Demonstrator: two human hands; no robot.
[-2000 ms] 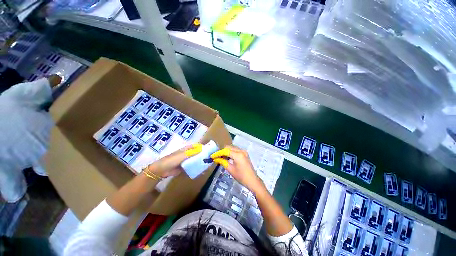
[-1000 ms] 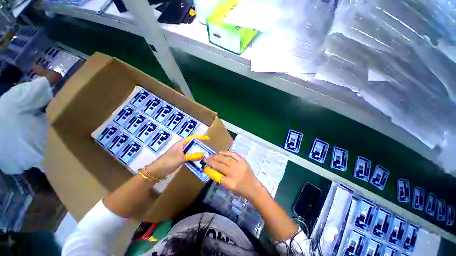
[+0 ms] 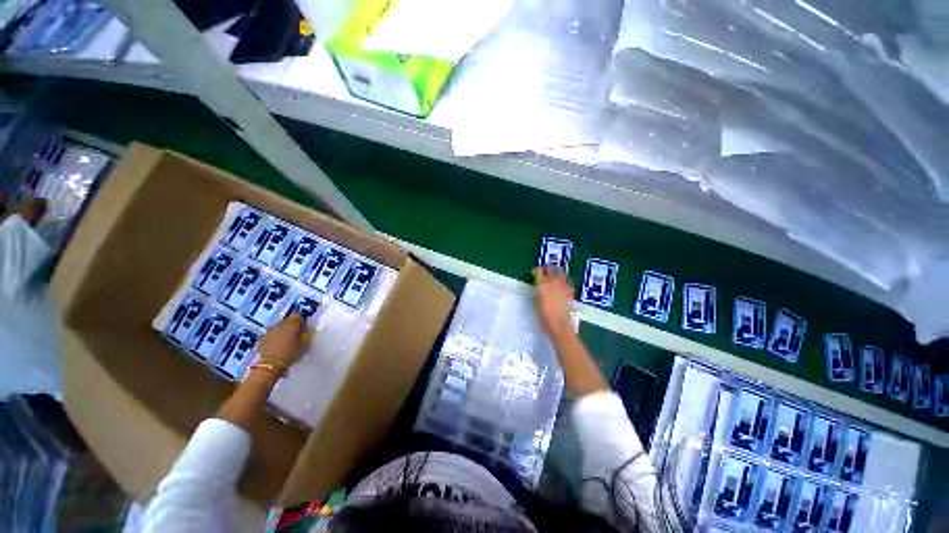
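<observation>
My right hand point(image 3: 556, 296) reaches over the conveyor belt's near edge, fingertips on a display unit point(image 3: 556, 253) at the left end of the row. My left hand point(image 3: 281, 341) is inside the carton point(image 3: 354, 416), its fingertips at a unit point(image 3: 303, 309) in the blister tray point(image 3: 325, 359); whether it grips the unit is hard to tell. Rows of units with dark centres fill the tray's left and upper part. Its bare white part lies to the right of my left hand. The small-parts tray point(image 3: 481, 359) lies between the carton and the phone.
Spaced units point(image 3: 699, 307) run right along the green conveyor belt point(image 3: 447, 213). Filled trays point(image 3: 718, 416) stand at lower right, beside a black phone point(image 3: 633, 391). A shelf beyond holds plastic sheets point(image 3: 728, 125) and a green-and-white box point(image 3: 390, 62). Another person's sleeve point(image 3: 26, 292) is at far left.
My hands were together holding a unit over the carton's edge. They have parted: the right moved to the belt, the left into the carton. The row on the belt has one more unit at its left end.
</observation>
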